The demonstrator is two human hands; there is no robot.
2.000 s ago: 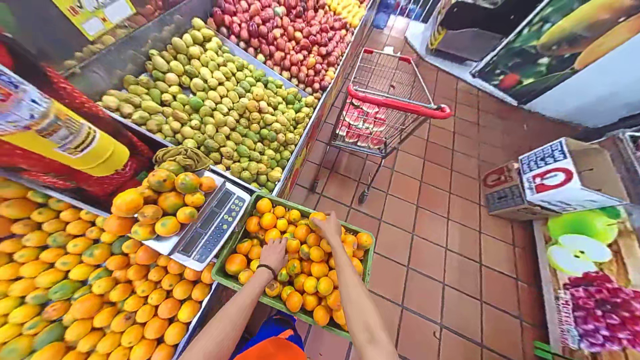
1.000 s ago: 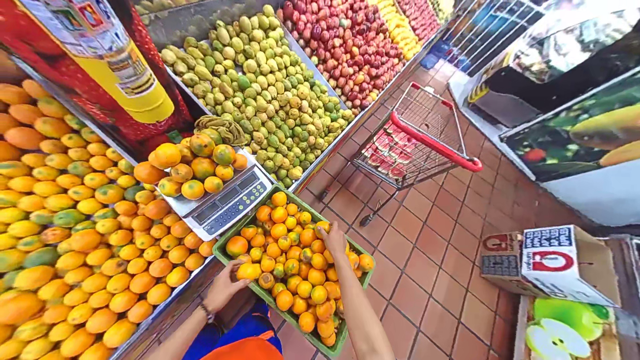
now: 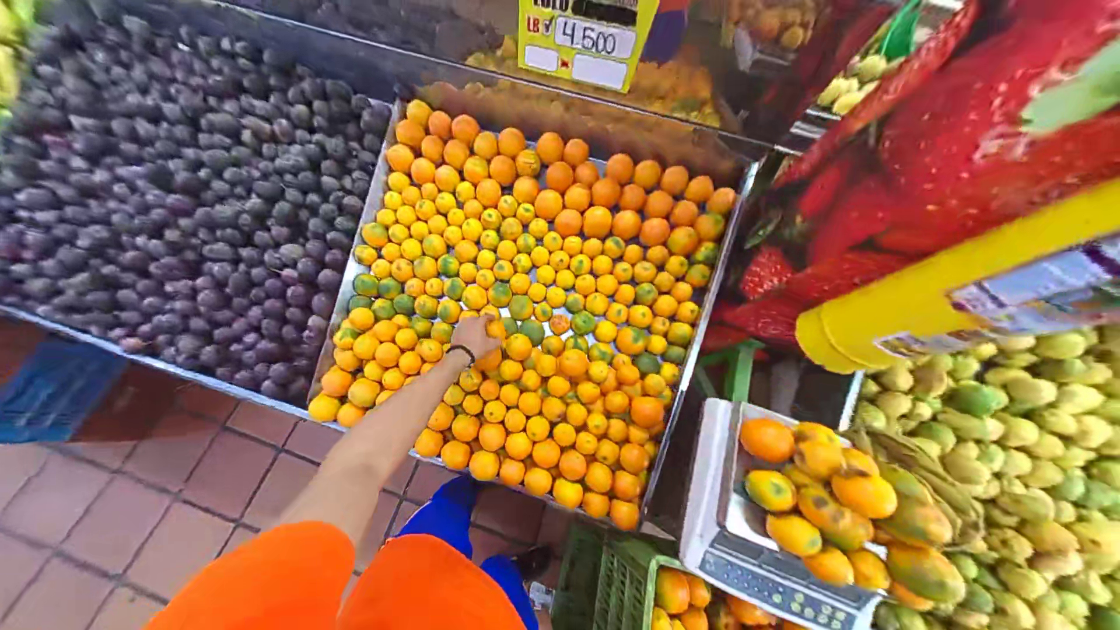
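Observation:
My left hand (image 3: 475, 334), with a dark band at the wrist, reaches into the middle of a metal display bin (image 3: 733, 254) of small orange, yellow and greenish citrus-like fruits (image 3: 547, 407). Its fingers are at an orange fruit (image 3: 495, 328); whether they grip it or only touch it cannot be told. Pale bin bottom shows just right of the hand. My right hand is out of view; only an orange sleeve shows on that side. At the lower right, a green plastic crate (image 3: 626, 577) holds more orange fruits (image 3: 672, 591), partly cut off by the frame.
Dark purple fruits (image 3: 201, 201) fill the bin on the left. To the right, a digital scale (image 3: 770, 573) bears orange-yellow fruits, beside a heap of green-yellow fruits (image 3: 1015, 420). A yellow cylinder (image 3: 840, 328) juts in above. A handwritten price sign (image 3: 588, 39) stands behind the bin.
The view has swung left, from the crate to the display bin. Both hands were at the fruits in the green crate; now my left hand is in the bin and my right hand is out of view.

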